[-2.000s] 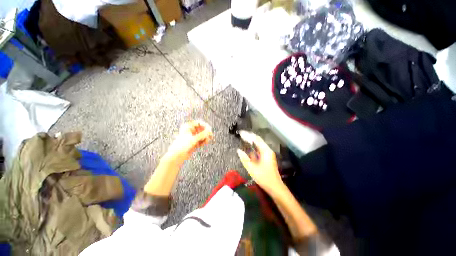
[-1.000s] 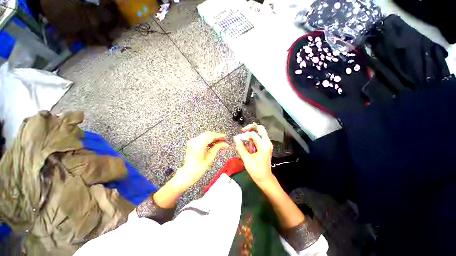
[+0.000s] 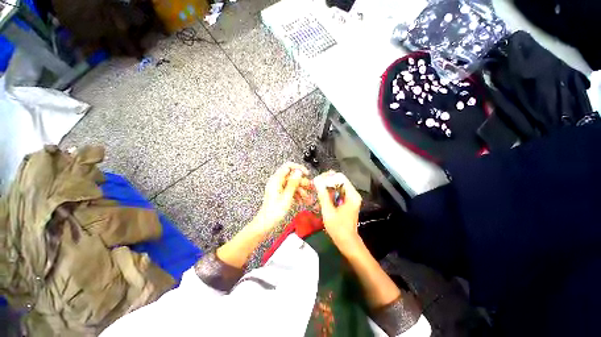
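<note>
My left hand (image 3: 285,192) is raised above my lap with its fingers curled and fingertips pinched. My right hand (image 3: 339,205) is close beside it, its thumb and finger pinched, the fingertips of both hands almost touching. A small dark, bluish thing, perhaps thread snips (image 3: 339,195), shows in my right palm. Any needle or thread at the fingertips is too fine to see. A large navy garment (image 3: 527,224) lies on the right, over the table edge. A black pad with a red edge (image 3: 422,141) holds scattered pinkish-white discs.
A white table (image 3: 356,72) bears a printed sheet (image 3: 310,36), a crinkled clear bag (image 3: 455,33) and dark cloth (image 3: 540,85). Khaki garments (image 3: 85,230) lie on blue plastic (image 3: 168,247) at left. A green apron with a red edge (image 3: 336,289) covers my lap. The floor (image 3: 178,118) is speckled.
My hands were apart two seconds ago; they have come together, the left moving right towards the right hand. The view has shifted, so the table and pad sit slightly differently.
</note>
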